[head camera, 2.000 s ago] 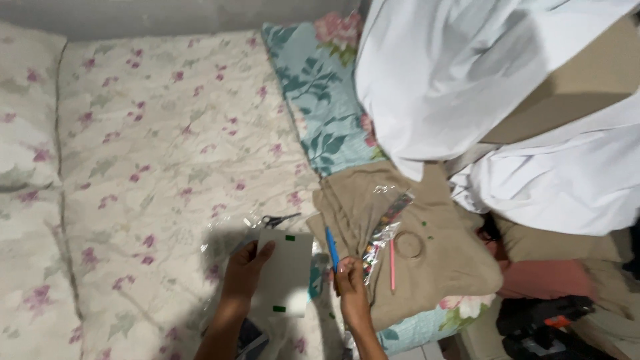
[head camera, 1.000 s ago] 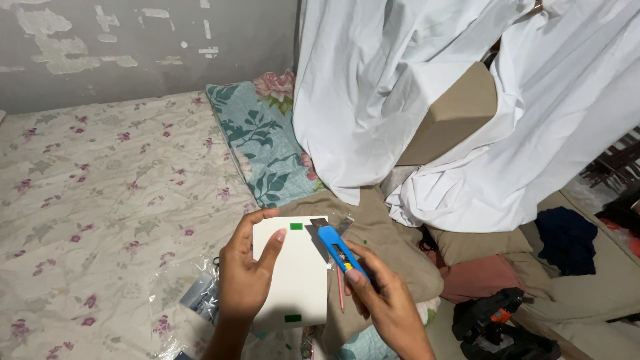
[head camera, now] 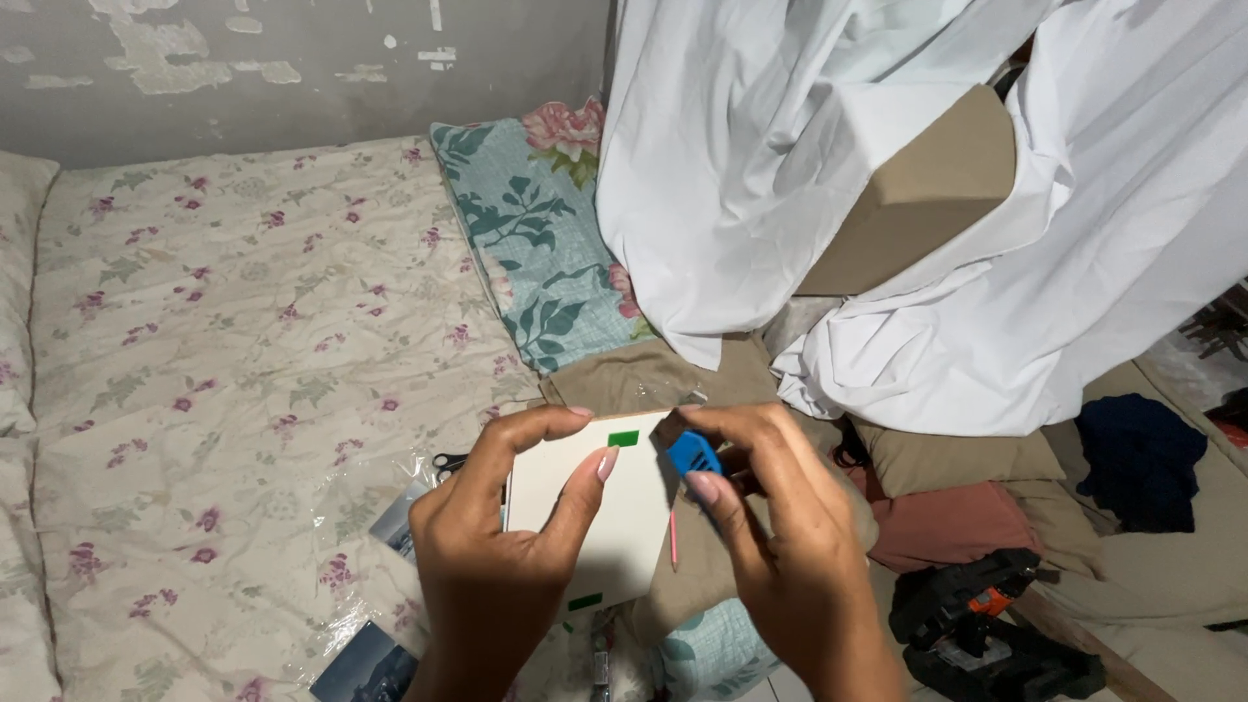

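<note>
My left hand (head camera: 512, 517) grips the left and top edge of a white board (head camera: 614, 517), its thumb on the face near a green tape piece (head camera: 624, 439). A second green piece (head camera: 585, 602) lies at the board's lower edge. My right hand (head camera: 780, 517) holds a blue utility knife (head camera: 694, 458), whose front end is at the board's top right corner; whether the blade touches it cannot be told. Behind the board, a pink pencil (head camera: 674, 541) lies on brown cloth. Black-handled scissors (head camera: 448, 462) show just left of my left hand.
Clear plastic wrap and dark picture prints (head camera: 366, 665) lie on the floral bed sheet (head camera: 292, 292). A teal floral pillow (head camera: 536, 234) and white curtain (head camera: 721, 195) stand beyond. A power drill in its black case (head camera: 985, 624) is at lower right.
My right hand has brought the utility knife from beside the board to its top right corner, and the knife's angle has changed. The view has tilted up.
</note>
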